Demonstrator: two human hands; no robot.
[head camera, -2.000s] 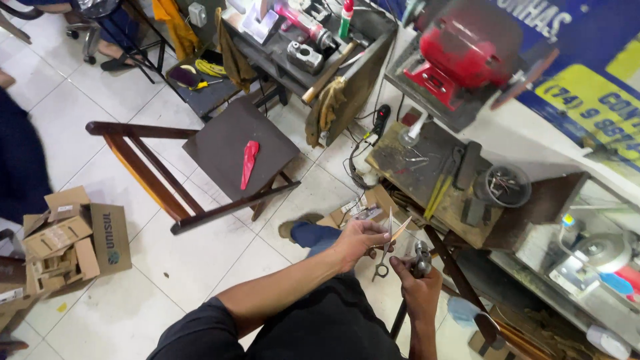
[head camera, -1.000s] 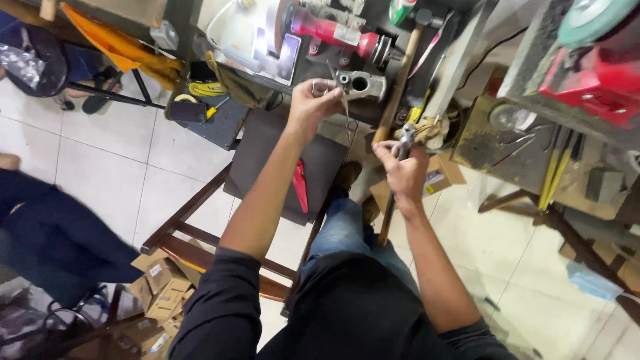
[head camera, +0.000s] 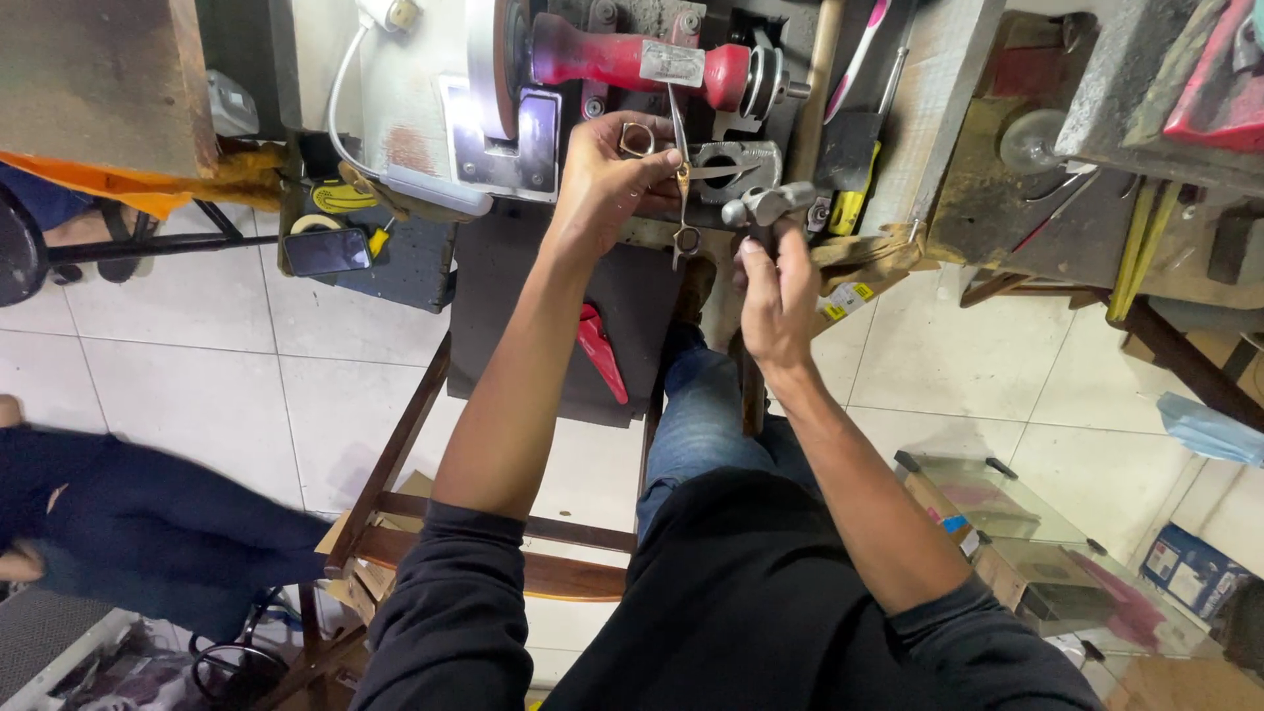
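My left hand (head camera: 617, 173) holds a pair of metal scissors (head camera: 683, 178) near the pivot, with the blades spread apart. In my right hand (head camera: 775, 286) is a small metal hammer (head camera: 767, 205), held just below its head, a little right of the scissors. Behind both hands lies a metal block with a round opening (head camera: 736, 163) on the bench. A red bench grinder (head camera: 642, 61) with a wheel on its left side stands beyond my left hand. A red pouch-like item (head camera: 600, 354) rests on the dark seat of a wooden chair (head camera: 523, 306) below my left forearm.
A phone (head camera: 328, 251) lies on a low dark surface at left. A wooden handle (head camera: 825, 69) and a yellow tool (head camera: 854, 193) are on the bench at right. Another worktable (head camera: 973, 217) stands farther right. A person in dark clothes (head camera: 148, 523) is at lower left.
The view has swung from the side table to the grinder bench. Both hands, with the scissors and the hammer, have moved to the bench's front edge.
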